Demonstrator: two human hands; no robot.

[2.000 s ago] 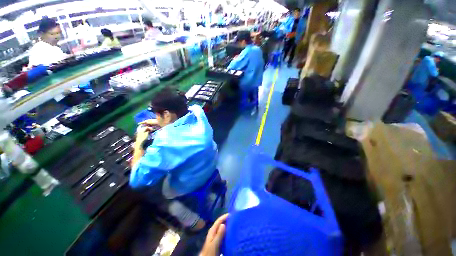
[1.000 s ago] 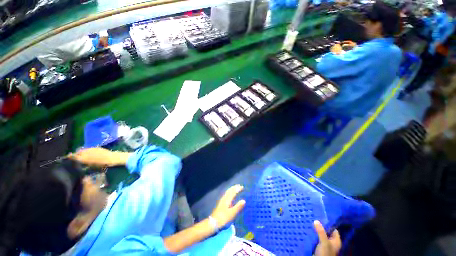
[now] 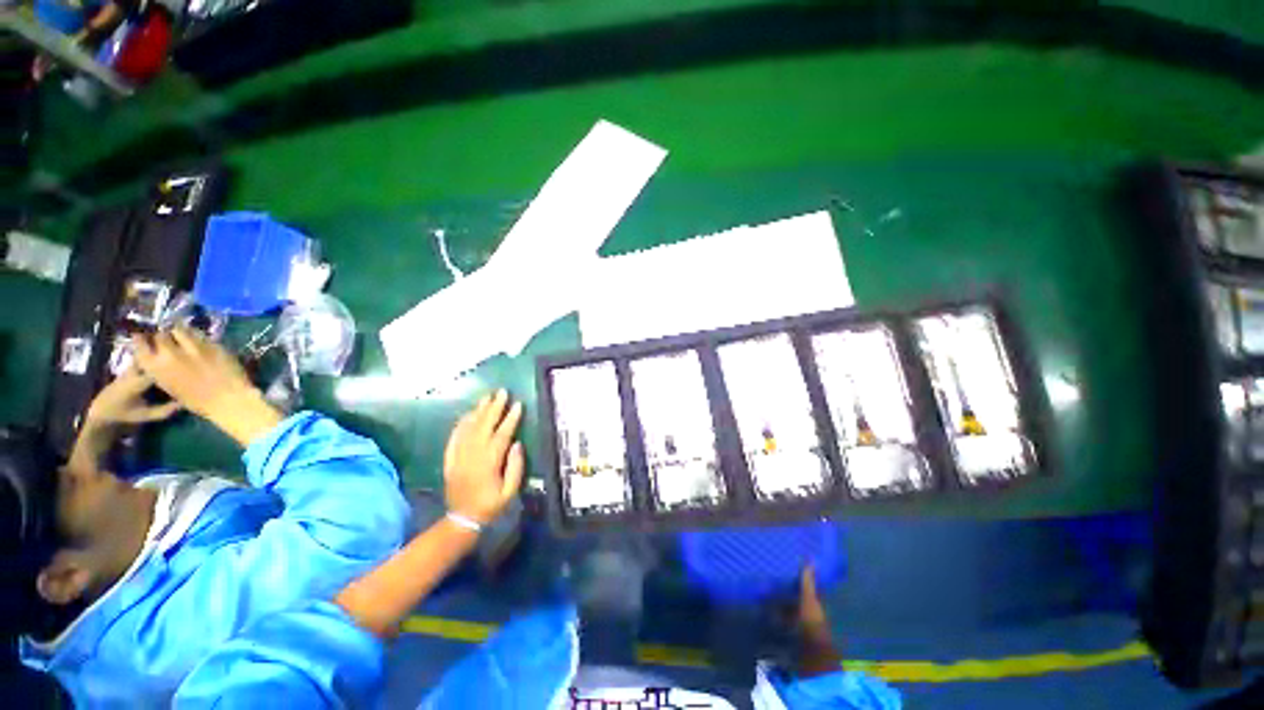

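A black foam tray (image 3: 797,511) lies along the bench's near edge, with a silver-white phone frame unit in each of its side-by-side pockets. My left hand (image 3: 485,461), a pale band on its wrist, rests at the bench edge just left of the tray, fingers a little apart and empty. A blue plastic stool (image 3: 742,562) shows below the bench edge, partly hidden under it. My right hand (image 3: 814,617) is dim and blurred at the stool's near edge, a finger over it; its grip is mostly hidden.
White sheets (image 3: 562,208) and a notched white strip (image 3: 721,278) lie beyond the tray. A person in a blue smock (image 3: 264,541) works close on my left, by a blue bin (image 3: 250,264) and a clear bag (image 3: 319,333). Stacked black trays (image 3: 1192,416) stand at right.
The view has turned down onto the bench and tray. The stool has moved from the open aisle to the bench's near edge. My left hand has moved from beside the stool to the bench edge.
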